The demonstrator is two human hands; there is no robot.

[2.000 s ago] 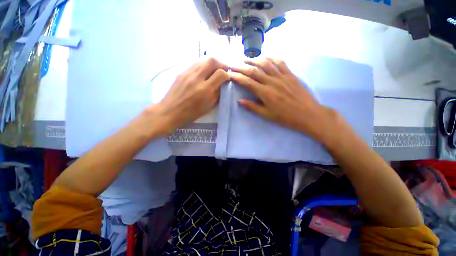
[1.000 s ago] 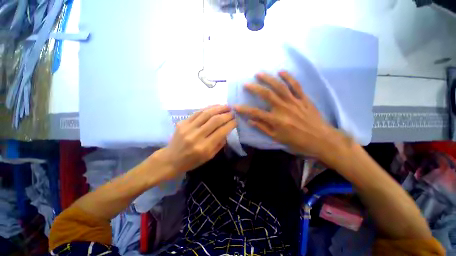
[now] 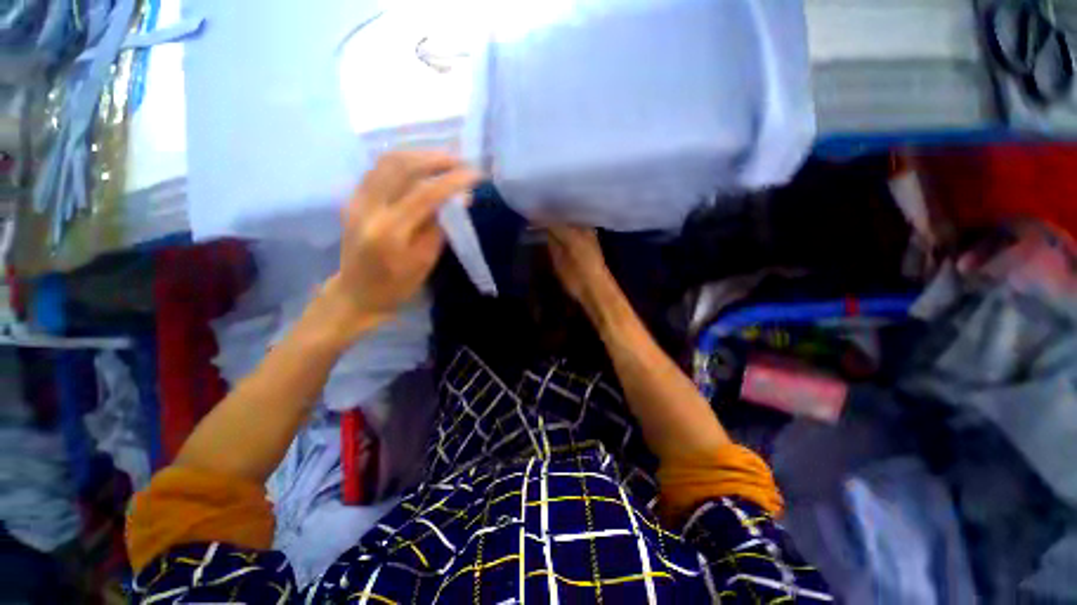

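Note:
A pale blue cut panel (image 3: 626, 112) hangs over the table's front edge, its lower part curled. A narrow placket strip (image 3: 469, 246) runs along its left edge, with its tail hanging free. My left hand (image 3: 402, 225) pinches the strip at the panel's lower left corner. My right hand (image 3: 575, 251) is below the table edge, under the panel; its fingers are mostly hidden by the cloth, so its grip cannot be told. A thread tail (image 3: 439, 54) curls on the white bed, left of the panel.
A stack of cut panels (image 3: 254, 130) overhangs the table at left. Loose fabric strips (image 3: 73, 154) lie on plastic at far left. Black-handled scissors (image 3: 1030, 53) are at upper right. Below are a blue frame (image 3: 815, 310), a pink box (image 3: 794, 390) and crumpled cloth (image 3: 1004, 366).
The panel has come towards me, over the table edge. My right hand has left its top and gone underneath. My left hand has moved left, still at the strip. The view has tilted down; the machine head is gone.

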